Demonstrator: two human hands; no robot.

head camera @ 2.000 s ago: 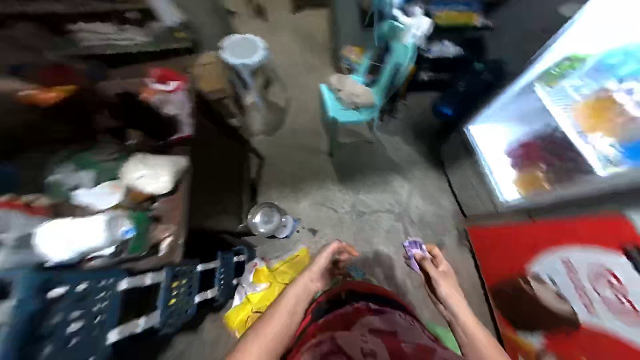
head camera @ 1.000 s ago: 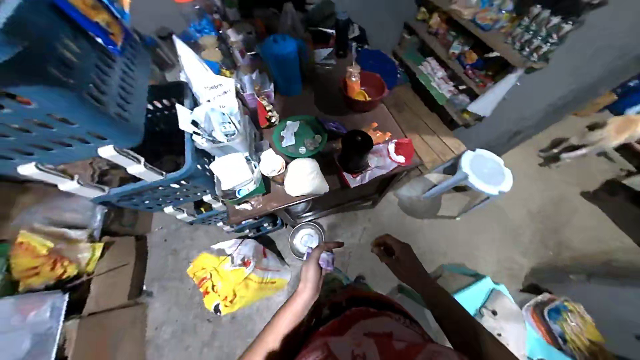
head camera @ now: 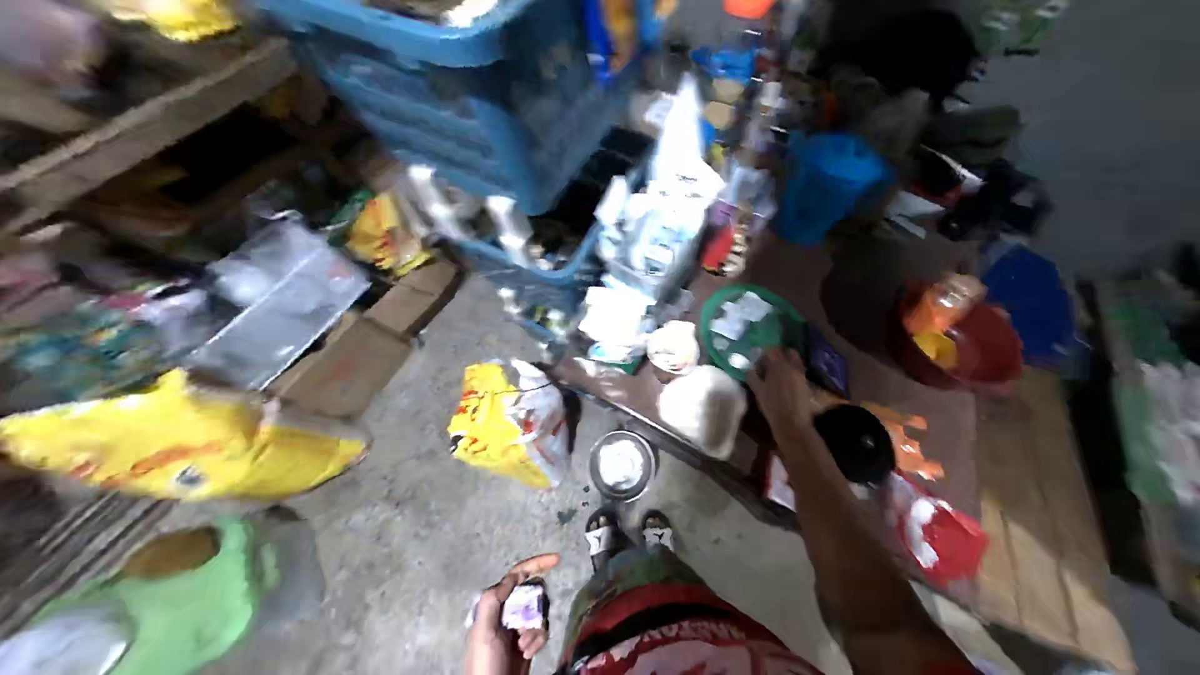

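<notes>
My left hand is low in the view, closed on a small purple and white packet, possibly folded paper; its exact kind is unclear. My right hand reaches over the table to the near rim of a green plastic basin, where some pale pieces lie. Blur hides whether its fingers hold anything. Left of that hand stand a white rounded bundle and a small tub. A black round pot or bowl is just right of my right forearm.
A metal bowl and a yellow and white sack rest on the concrete floor. Blue plastic crates are stacked behind. A red basin sits farther right on the table. Cardboard and a yellow bag lie left.
The view has swung strongly from the chair and freezer to the table. My right hand has moved out over the table to the green basin. The purple packet remains in my left hand since one second ago.
</notes>
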